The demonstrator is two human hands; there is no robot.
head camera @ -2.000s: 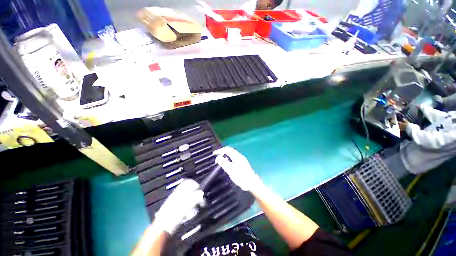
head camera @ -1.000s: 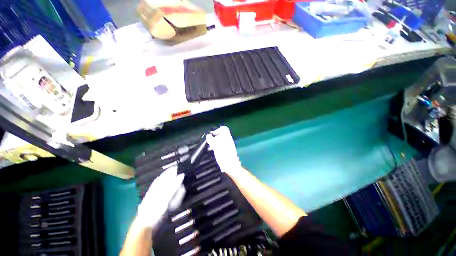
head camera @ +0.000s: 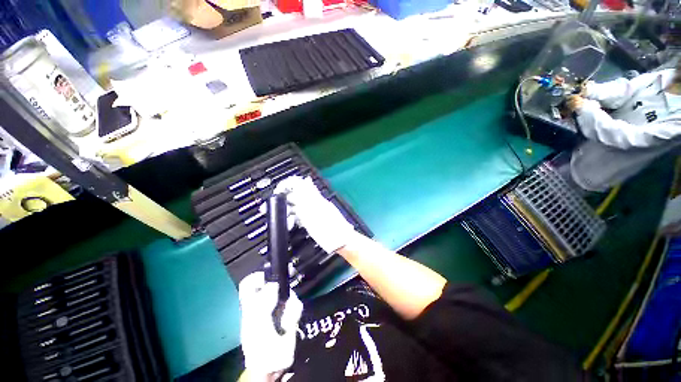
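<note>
A folded black tripod (head camera: pixel 278 237) stands out nearly upright in the picture, above the tray in use. My left hand (head camera: pixel 267 321), in a white glove, is closed around its lower end. My right hand (head camera: pixel 310 213), also in a white glove, is at its upper end, with the fingers against its side; the fingertips are partly hidden behind the bar. The black slotted tray (head camera: pixel 216 195) lies on the green belt beneath the hands, with silvery-striped bars in several slots.
Stacked full trays (head camera: pixel 82 313) stand at lower left. A slanted post (head camera: pixel 153 213) rises at left. A white bench (head camera: pixel 172 104) beyond holds an empty black tray (head camera: pixel 310 61), a phone (head camera: pixel 116 119) and a cardboard box (head camera: pixel 220 16). At right are a grey crate (head camera: pixel 560 213), a fixture and another person (head camera: pixel 635 119).
The tripod has come up from low over the tray to a nearly upright pose. My left hand has moved down, nearer my body. The view has shifted, showing the other person again.
</note>
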